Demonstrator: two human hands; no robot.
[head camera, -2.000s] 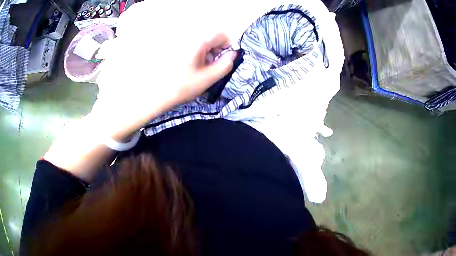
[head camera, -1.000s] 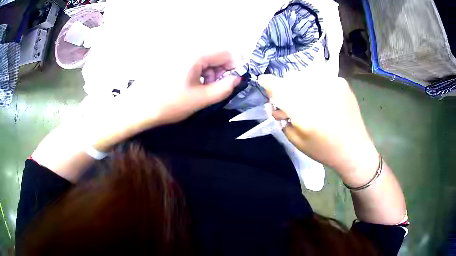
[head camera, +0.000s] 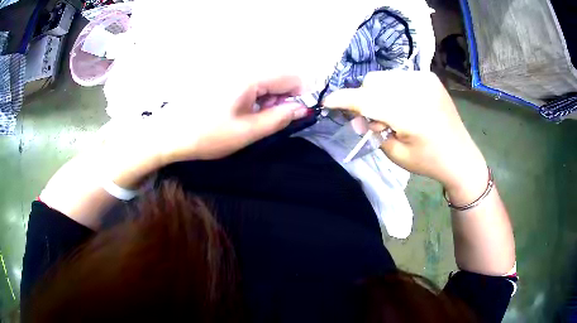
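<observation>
The striped garment (head camera: 378, 45) with dark trim (head camera: 409, 39) lies bunched on the white cloth (head camera: 190, 53) over my lap. My left hand (head camera: 269, 113) pinches the garment's dark-trimmed edge between thumb and fingers. My right hand (head camera: 405, 117) has its fingertips at the same edge, just right of the left ones. The small snips (head camera: 358, 146) rest in the right palm, blades pointing down and left. What the right fingertips pinch is too small to tell; no needle can be made out.
A pinkish round tub (head camera: 81, 58) stands at the upper left, with boxes (head camera: 43, 58) beyond it. A blue-edged grey-brown bin (head camera: 515, 50) stands at the upper right on the green floor. Striped fabric hangs at the far left edge.
My right hand came into view with the snips and reached the left fingertips. Since one second ago the snip blades have turned and shifted right. The black label is no longer visible.
</observation>
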